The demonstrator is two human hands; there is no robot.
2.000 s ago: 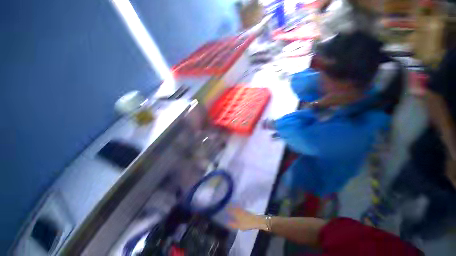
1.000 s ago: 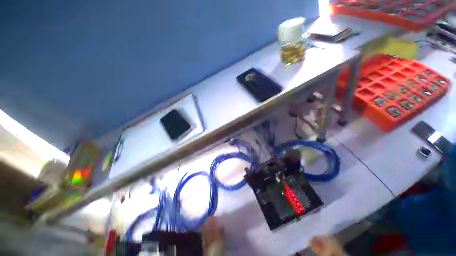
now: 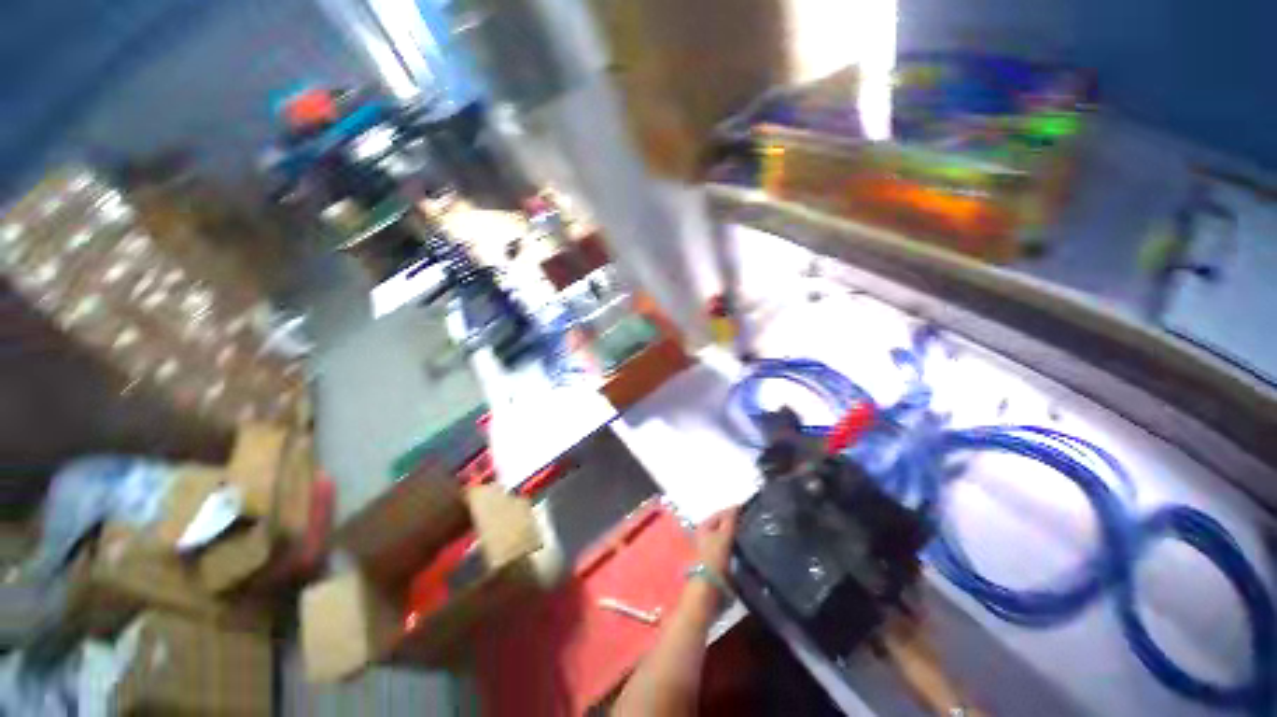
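The black test fixture (image 3: 819, 546) with a red lever grip (image 3: 850, 426) lies on the white bench at the lower middle right. My left hand (image 3: 717, 544) is at the fixture's left edge, fingers towards it. My right hand (image 3: 910, 647) is at its lower right side, partly hidden against the black body. Blur hides whether either hand grips it. Blue cables (image 3: 1029, 602) lie in loops behind and to the right of the fixture.
A flat red tray (image 3: 595, 616) with a pale stick (image 3: 630, 611) lies left of my left forearm. An open carton (image 3: 336, 616) with red items stands further left. A raised shelf edge (image 3: 1120, 350) runs behind the cables. More cartons stand at far left.
The view has swung left, from the shelf and orange compartment tray to the cartons and red tray. Both hands are now at the left fixture, which was at the bottom edge before.
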